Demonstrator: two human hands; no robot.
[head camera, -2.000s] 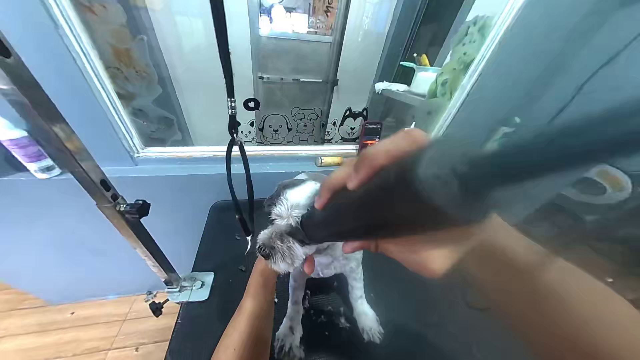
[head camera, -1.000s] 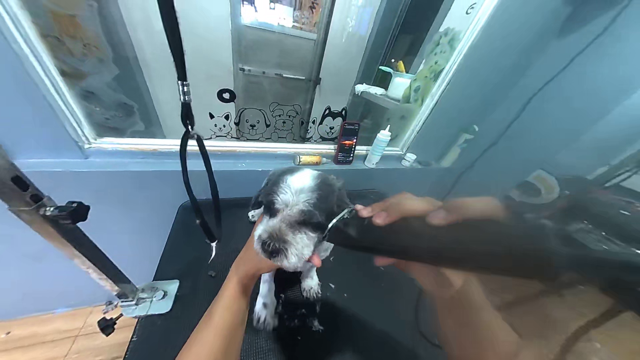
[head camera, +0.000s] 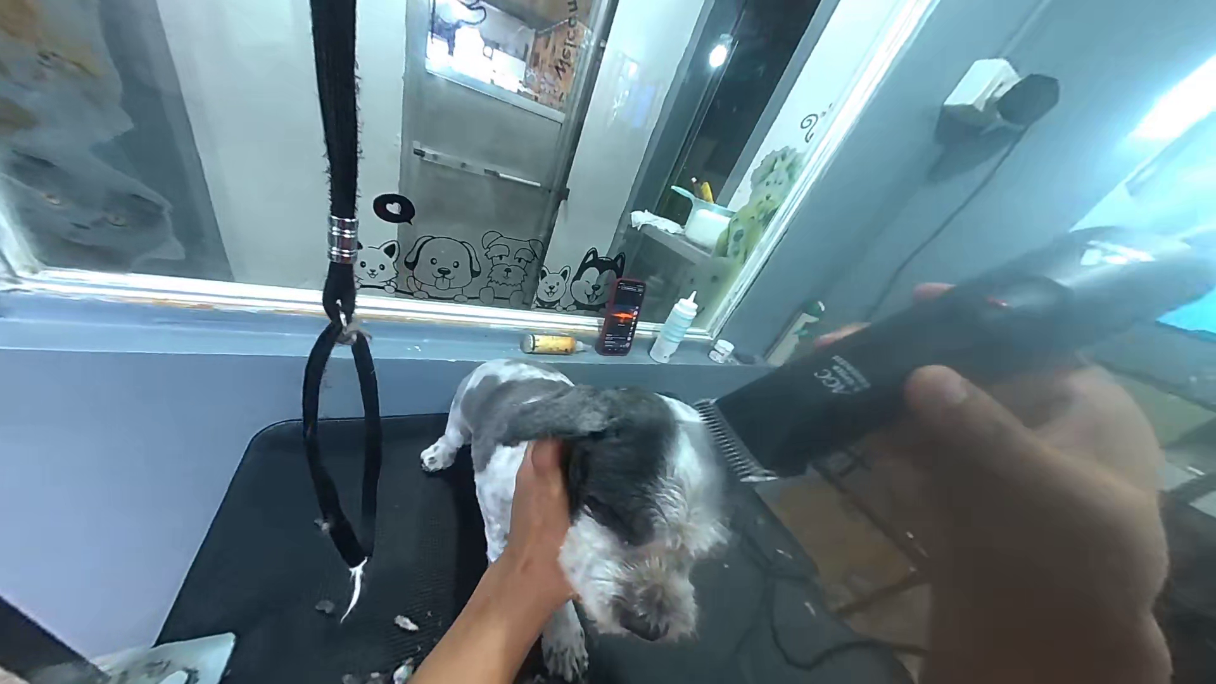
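A grey-and-white dog (head camera: 627, 475) stands on a black grooming table (head camera: 285, 494), its head lowered and turned toward the right front. My left hand (head camera: 541, 522) holds it at the neck and side of the head, the fingers partly hidden in the fur. In my right hand (head camera: 988, 427) is a black electric hair clipper (head camera: 883, 370), gripped around its body. The clipper's toothed blade points left, close beside the white fur on top of the dog's head; whether it touches cannot be told.
A black grooming loop (head camera: 342, 427) hangs left of the dog. On the window ledge are a phone (head camera: 621, 316), a yellow-labelled bottle (head camera: 551, 344), a squeeze bottle (head camera: 674, 328) and a small jar (head camera: 721, 351). A cord (head camera: 807, 665) lies at the table's right. Fur clippings (head camera: 406, 623) dot the mat.
The dog's head has turned and dipped to the right, and its body now shows behind. The clipper, earlier against the side of its face, is now raised beside the top of its head.
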